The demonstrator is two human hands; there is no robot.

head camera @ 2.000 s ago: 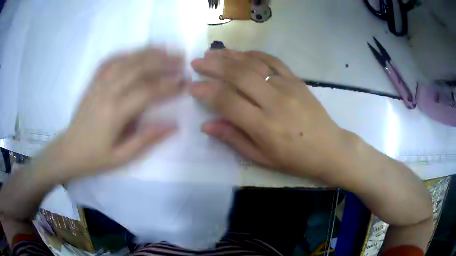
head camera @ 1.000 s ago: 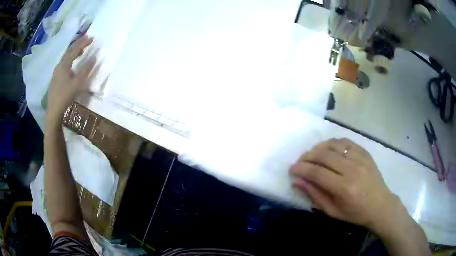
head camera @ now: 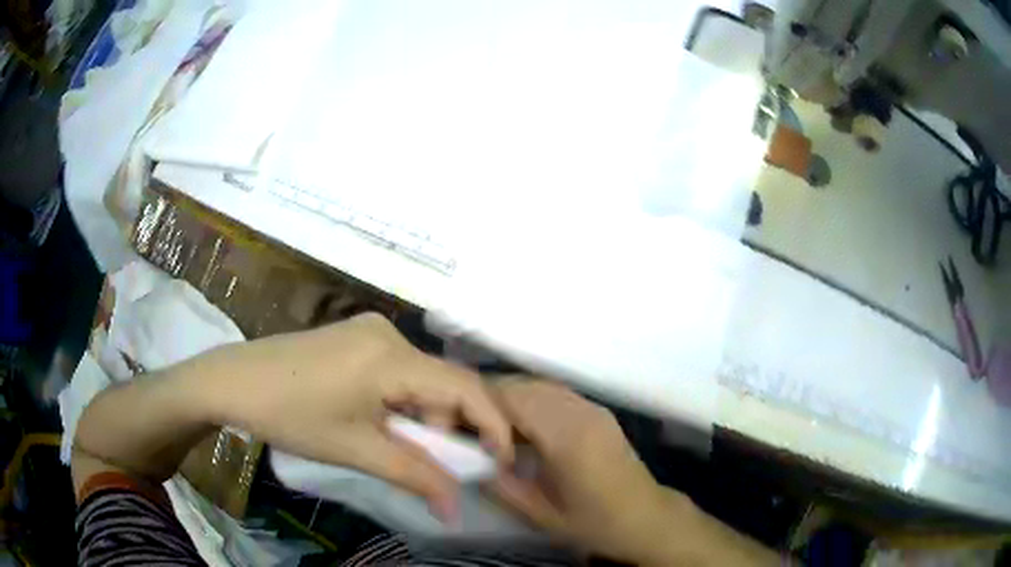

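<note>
My left hand (head camera: pixel 377 410) and my right hand (head camera: pixel 565 443) are close together over my lap, in front of the table's front edge. My left hand holds a folded white cloth piece (head camera: pixel 443 446) between thumb and fingers. My right hand's fingers touch the same piece at its right end. The cloth hangs below my left hand. A large white fabric panel (head camera: pixel 577 210) lies across the table up to the machine, its front edge near the table edge. The sewing machine head (head camera: pixel 887 66) is at the upper right, with the presser foot (head camera: pixel 769 109) at the panel's right side.
An orange-brown block (head camera: pixel 789 148) is beside the foot. Black-handled scissors (head camera: pixel 980 210) and pink-handled snips (head camera: pixel 962 321) lie at right. A printed ruler (head camera: pixel 355 230) runs along the front edge. Loose white cloth (head camera: pixel 100 155) is heaped at left, above a taped cardboard box (head camera: pixel 200 249).
My left hand has left the cloth heap and come to my lap. My right hand has moved left off the table. Both are now at a folded white piece.
</note>
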